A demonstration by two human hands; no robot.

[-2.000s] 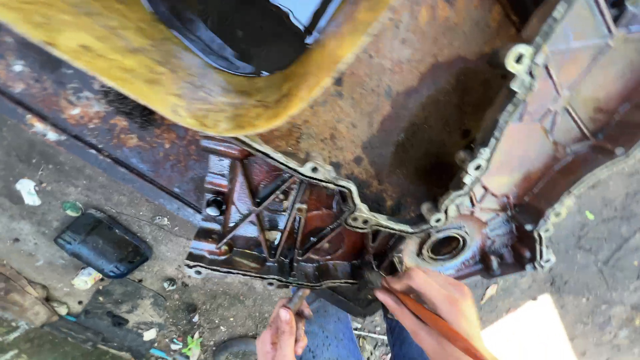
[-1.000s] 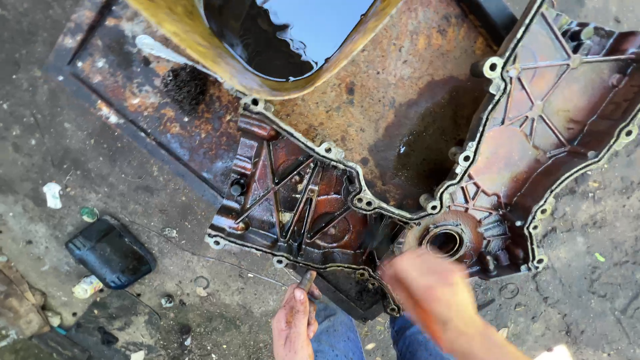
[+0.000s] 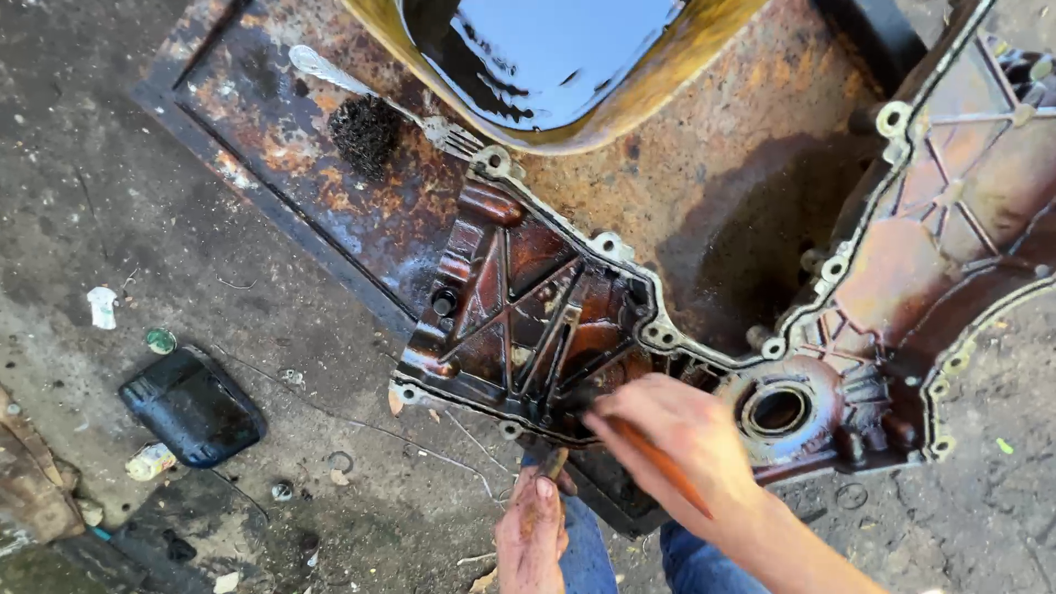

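An oily metal engine timing cover lies with its ribbed inner side up on a rusty metal sheet. My right hand grips a tool by its orange-brown handle; its dark working end meets the cover's lower ribs and is too hidden to identify. At the cover's lower edge, my left hand pinches a short, dirty stick-like piece. Just right of my right hand is the cover's round seal bore.
A yellow container of dark liquid stands on the rusty sheet. Beside it lie a metal fork and a black wiry scrubbing ball. A black plastic piece lies on the littered ground at left.
My right hand has moved left from beside the round bore onto the cover's lower ribs. The fork and scrubbing ball show more fully as the view has shifted.
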